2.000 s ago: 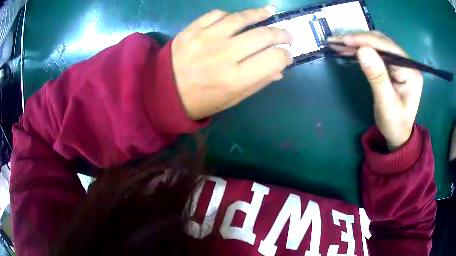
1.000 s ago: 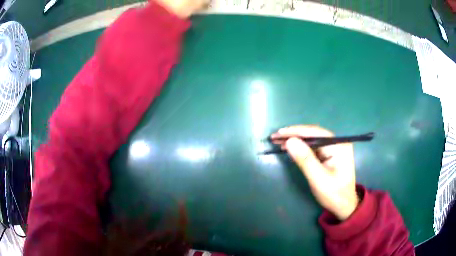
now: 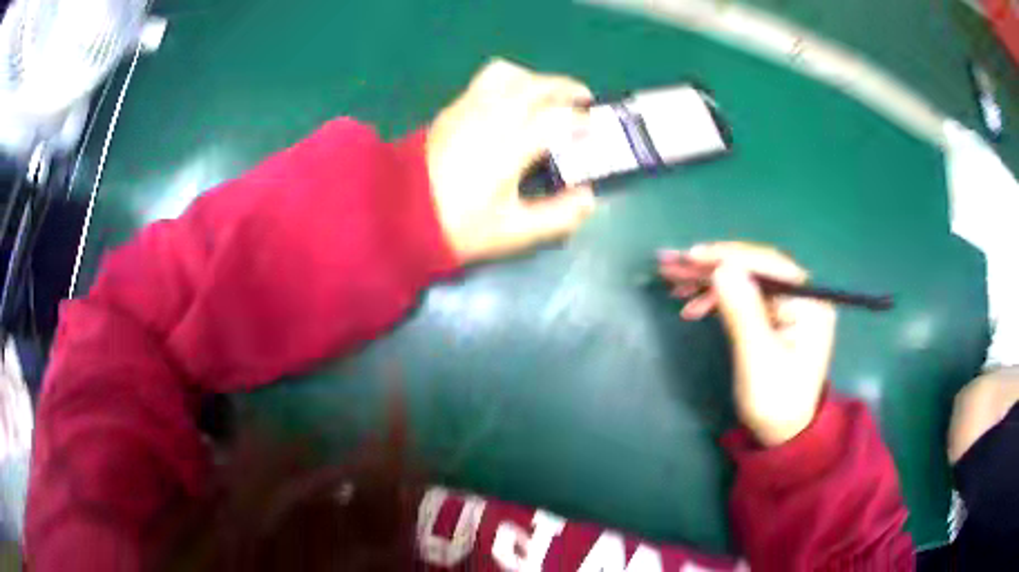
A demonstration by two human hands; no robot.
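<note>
A phone assembly (image 3: pixel 691 121), black-rimmed with pale areas and a dark-blue band across it, lies at the upper middle over the green table. My left hand (image 3: pixel 503 162) grips its left end between thumb and fingers and hides that end. My right hand (image 3: pixel 760 324) is lower right of the phone, apart from it, and holds dark tweezers (image 3: pixel 844 296) like a pen. The blunt end points right. The tweezer tips are blurred near the fingertips. The picture is blurred by motion.
A green table (image 3: pixel 536 413) spreads around both hands. A white fan (image 3: pixel 67 62) and cables stand at the upper left. A pale curved strip (image 3: pixel 827 69) crosses the far side. A white sheet (image 3: pixel 983 212) lies at the right. Part of another person (image 3: pixel 989 419) shows at the right edge.
My left hand was cut off at the top edge one second ago, with no phone visible; now it holds a phone assembly in view. My right hand sits slightly further right, still with the tweezers.
</note>
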